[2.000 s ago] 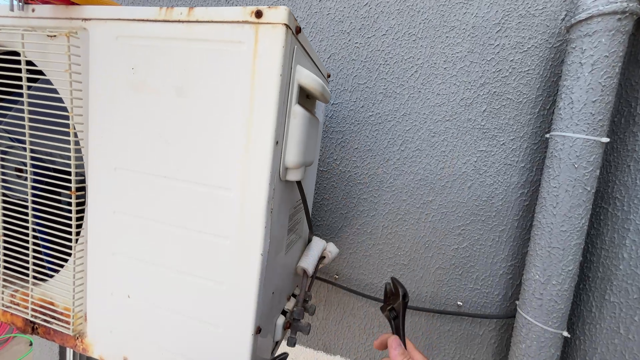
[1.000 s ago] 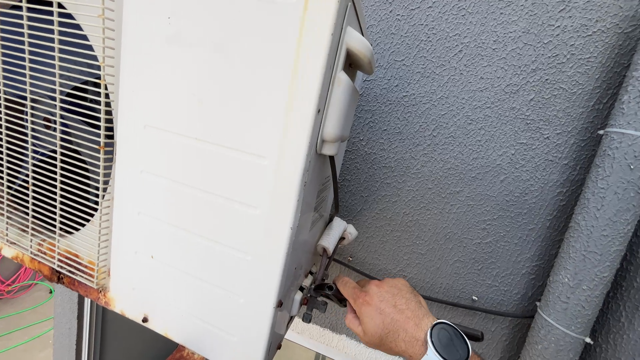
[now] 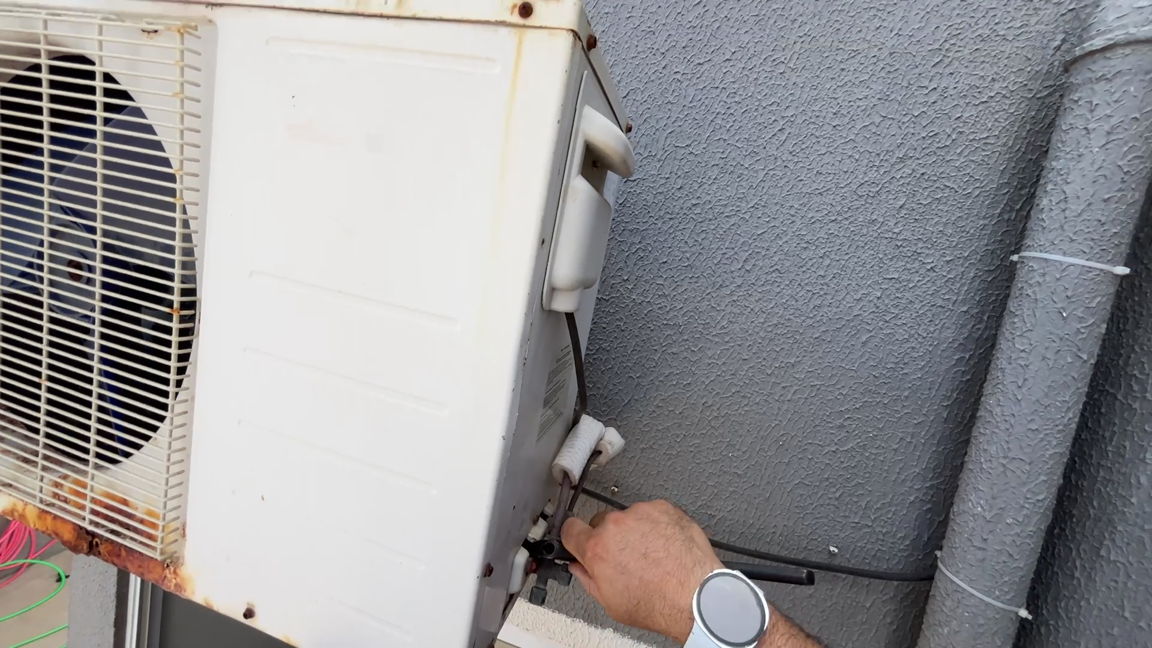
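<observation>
My right hand (image 3: 643, 562), with a watch (image 3: 731, 607) on the wrist, is at the lower right side of a white air conditioner outdoor unit (image 3: 360, 315). It grips an adjustable wrench (image 3: 769, 572), whose dark handle sticks out to the right behind the hand. The wrench's head is largely hidden by the fingers, beside the service valves (image 3: 540, 589). Just above are pipes in white foam insulation (image 3: 579, 447). A black cable (image 3: 576, 360) runs down from the white side cover (image 3: 580, 225). My left hand is out of view.
A textured grey wall (image 3: 810, 270) stands behind the unit. A grey pipe (image 3: 1017, 387) with white cable ties runs down it at the right. A dark cable (image 3: 864, 569) crosses to that pipe. Pink and green hoses or cords (image 3: 31, 585) lie at lower left, below the rusty fan grille (image 3: 99, 270).
Two seconds ago the wrench was held up against the wall, right of the valves. My right hand has since moved left to the valves with it.
</observation>
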